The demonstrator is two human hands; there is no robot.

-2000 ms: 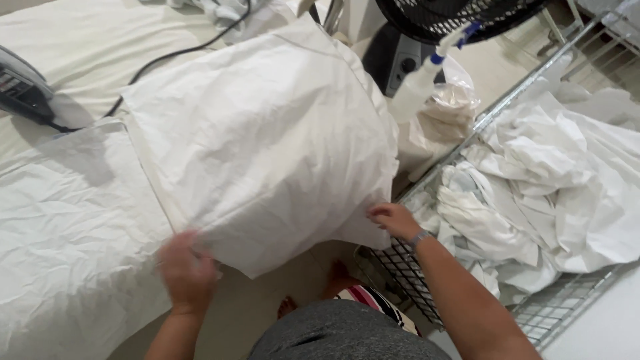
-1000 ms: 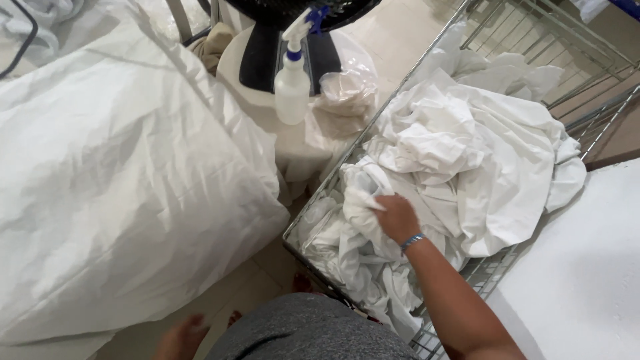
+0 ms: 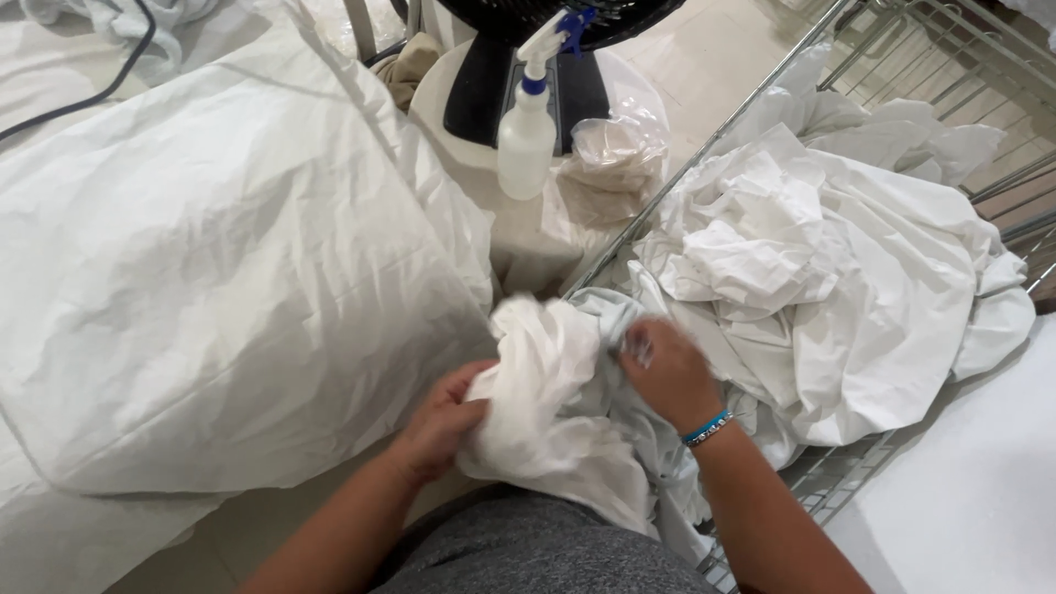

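My left hand (image 3: 445, 421) grips the left side of a crumpled white cloth (image 3: 540, 379) in front of my body. At the cloth's right, my right hand (image 3: 668, 371), blurred and wearing a bracelet, is closed on a pale bluish-white cloth (image 3: 610, 318). This pale cloth hangs down against the near end of a wire basket (image 3: 701, 153). Inside the basket lies a heap of rumpled white cloths (image 3: 874, 272). To the left, a large white cloth (image 3: 223, 272) lies spread over a padded surface.
Behind my hands, a round covered table (image 3: 445, 91) bears a black fan (image 3: 478, 99), a spray bottle (image 3: 526, 144) with blue parts and a clear plastic bag (image 3: 615, 161). A dark cord (image 3: 107, 91) crosses the upper left. A white surface (image 3: 965, 487) stands at lower right.
My right hand has come back from the heap in the basket toward my body with cloth in it. My left hand has risen from the lower edge and taken hold of white cloth.
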